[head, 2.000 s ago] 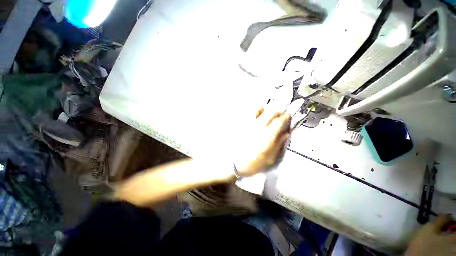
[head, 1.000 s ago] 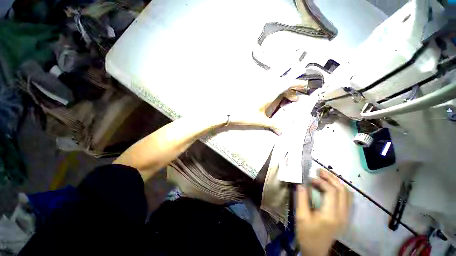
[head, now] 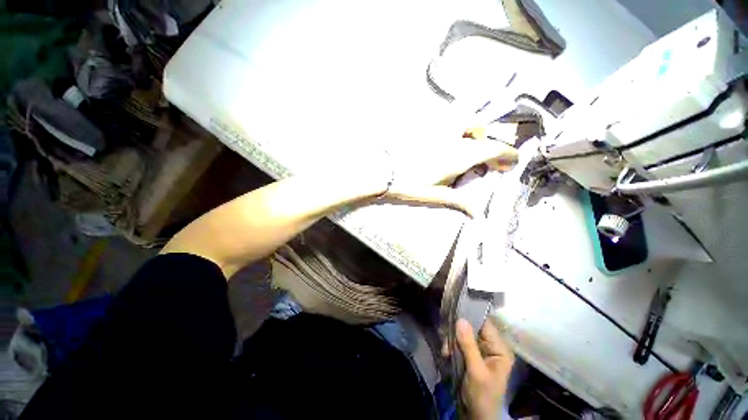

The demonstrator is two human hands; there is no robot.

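A fabric piece [head: 490, 246], pale on top and grey-brown at its edge, runs from the needle area down over the table's front edge. My left hand [head: 451, 176] lies flat on it just left of the needle area, fingers apart; glare washes out part of the hand. My right hand [head: 485, 369] pinches the piece's lower end at the front edge, thumb on top. The sewing machine head [head: 648, 115] stands at the upper right. The presser foot and needle area [head: 537, 164] is small and partly hidden.
A grey textile strip [head: 480, 31] curls at the table's back. A phone in a teal case [head: 623, 250], a slim black tool [head: 652, 326] and red-handled scissors [head: 672, 398] lie at right. Layered cut pieces [head: 328, 287] hang below the front edge. Piles lie on the floor at left.
My right hand came from the far right to the fabric piece and now grips its lower end. My left hand has stayed beside the needle area since a second ago. The view has shifted.
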